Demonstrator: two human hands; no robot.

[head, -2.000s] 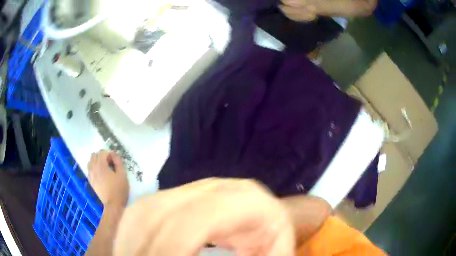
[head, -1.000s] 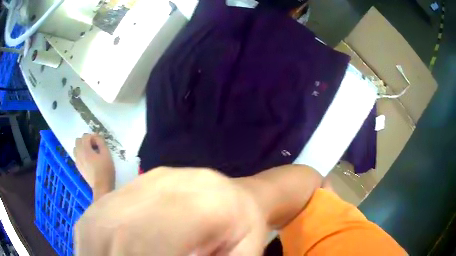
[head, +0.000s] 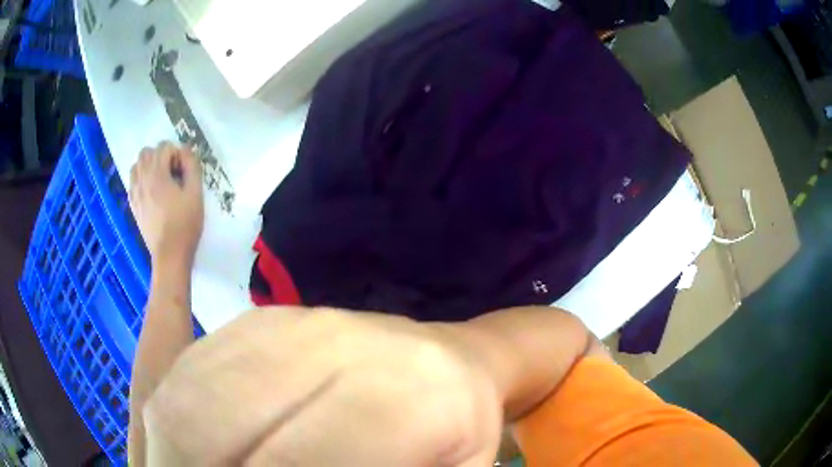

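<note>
A dark purple garment (head: 474,164) lies spread over the white table, matte, with small embroidered marks near its right side. A red trim band (head: 275,275) shows at its lower left edge. My left hand (head: 167,196) rests on the tabletop left of the garment, fingers loosely curled, with nothing seen in it. My right hand (head: 319,388) is large and blurred, very near the camera at the bottom. Its fingers cannot be made out, and it hides the garment's lower edge. My right sleeve is orange.
A cream-white machine head (head: 274,46) stands at the table's back left. A speckled metal strip (head: 187,119) lies in the tabletop (head: 223,246). A blue crate (head: 82,274) is beside the table at left. An open brown carton (head: 762,219) is on the floor at right.
The view has shifted, so the machine head now sits higher and is cut off. More red trim shows at the garment's lower left. My left hand stays beside the metal strip.
</note>
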